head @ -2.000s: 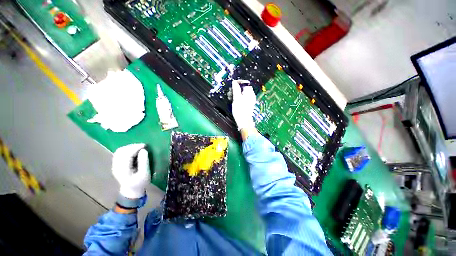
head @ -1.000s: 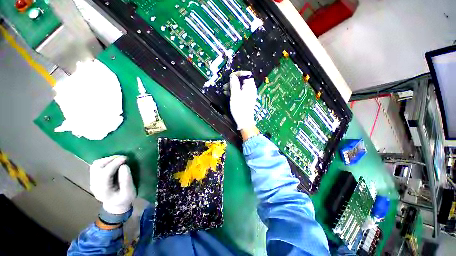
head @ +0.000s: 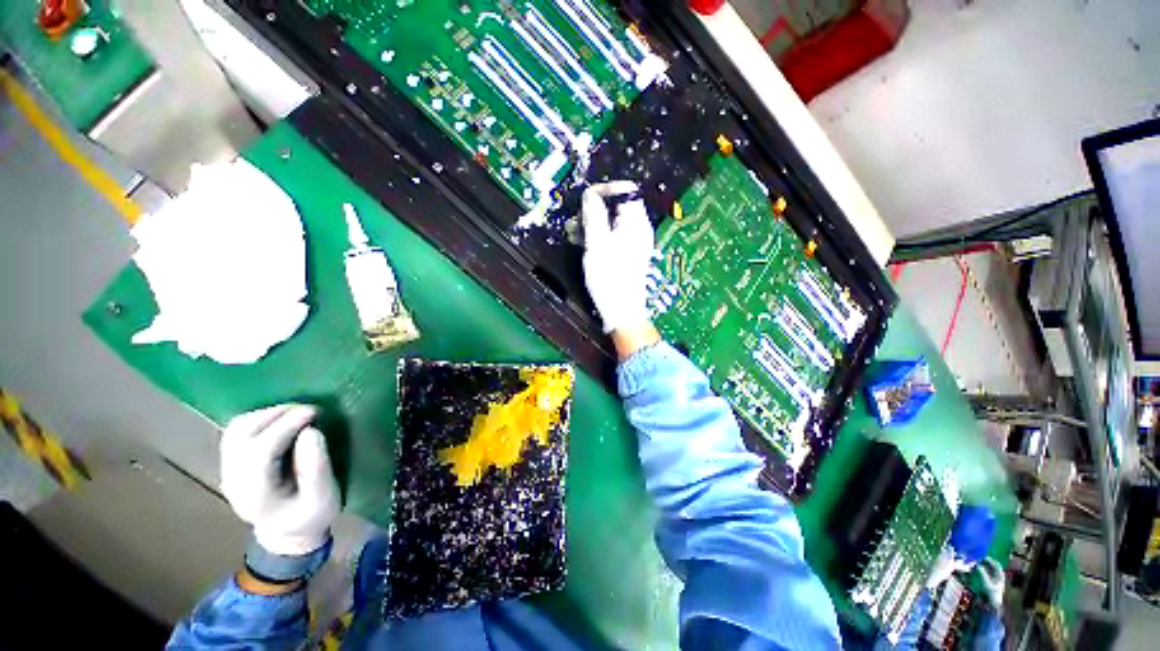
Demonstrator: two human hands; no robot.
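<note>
My gloved right hand (head: 616,261) is over the middle of the long black carrier frame (head: 445,223), fingers bent together at the white-specked black part between two green boards. Dark shows between its fingers, but I cannot tell a tool from the frame behind. The upper board (head: 439,83) and the lower board (head: 725,267) have long white strips; white residue (head: 553,172) lies beside the upper one. My gloved left hand (head: 283,477) is loosely curled at the mat's left edge, no object visible in it. A white-speckled black plate (head: 477,547) with yellow scraps (head: 509,426) lies near my body.
A crumpled white cloth (head: 227,261) and a small tube (head: 375,295) lie left on the green mat. A blue bin (head: 901,390) of small pieces, a black block (head: 870,496) and another board (head: 910,541) are at right. A pale rail (head: 814,140) runs behind the frame.
The camera view has shifted, so the cloth, tube and plate appear further left and lower than two seconds ago. My right hand stays at the same part of the frame; my left hand stays curled.
</note>
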